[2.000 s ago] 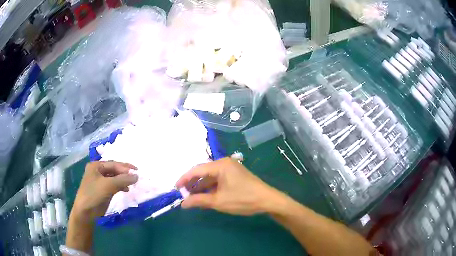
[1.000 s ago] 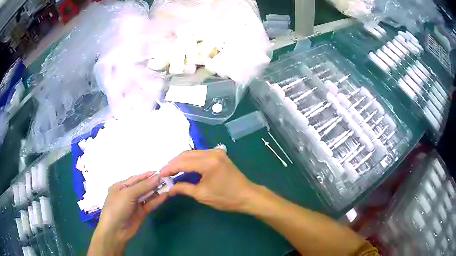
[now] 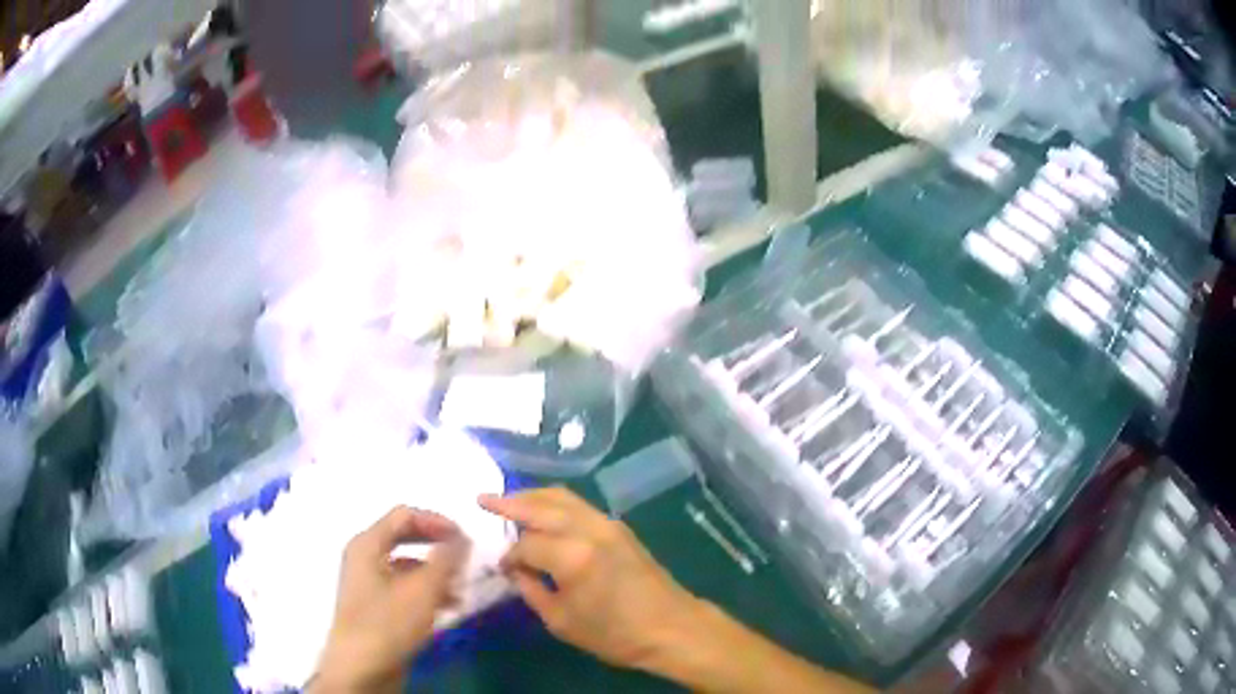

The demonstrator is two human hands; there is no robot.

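White soft pieces, apparently absorbent cotton [image 3: 305, 542], lie heaped and overexposed in the blue tray [image 3: 231, 583]. My left hand [image 3: 396, 586] is over the heap, its fingers curled, thumb and fingertips close together. My right hand [image 3: 576, 567] is just right of it at the tray's right side, fingers bent, index fingertip towards the left hand. The glare between the hands hides whether either holds a piece. The stem blister tray [image 3: 868, 420], with thin rods and white caps in rows, is right of my hands.
A small clear rectangular piece [image 3: 647, 475] and thin rods [image 3: 727, 537] lie on the green mat. Behind are a clear box [image 3: 596, 441] with a white label, a bag of cream pieces [image 3: 542, 203] and a crinkled clear bag [image 3: 190, 366]. Finished-unit trays stand left [image 3: 102, 630] and far right [image 3: 1084, 271].
The view has tilted up, so the bench sits lower in the picture. My hands, together around a whitish piece a second ago, are now slightly apart over the white heap.
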